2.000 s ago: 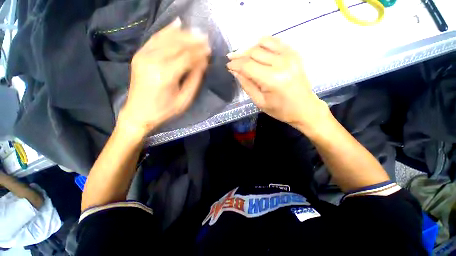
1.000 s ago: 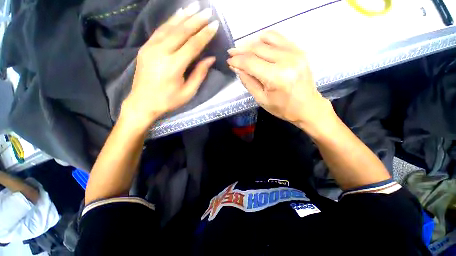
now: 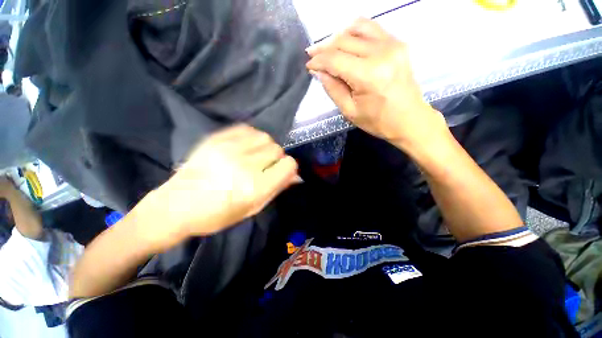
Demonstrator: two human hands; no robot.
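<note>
A large dark grey cloth piece [image 3: 218, 72] lies over the left part of the white machine table [image 3: 462, 46] and hangs over its front edge. A short yellow-green stitch line shows near its top. My left hand [image 3: 234, 175] is blurred, in front of the table edge, with curled fingers on or against the hanging cloth; a small pale tip shows at the fingertips, and the grip is unclear. My right hand [image 3: 369, 79] has its fingertips pinched together at the right edge of the grey cloth. The needle area is out of view.
A ruler tape [image 3: 508, 76] runs along the table's front edge. A yellow handle loop [image 3: 495, 3] and a slim black tool [image 3: 589, 10] lie at the top right. More dark cloth [image 3: 488, 158] is below the table. Another person's arm [image 3: 23, 211] is at far left.
My left hand has moved off the cloth on the table, down and towards my body. The grey cloth has bunched into new folds. My right hand stays pinched at the cloth edge.
</note>
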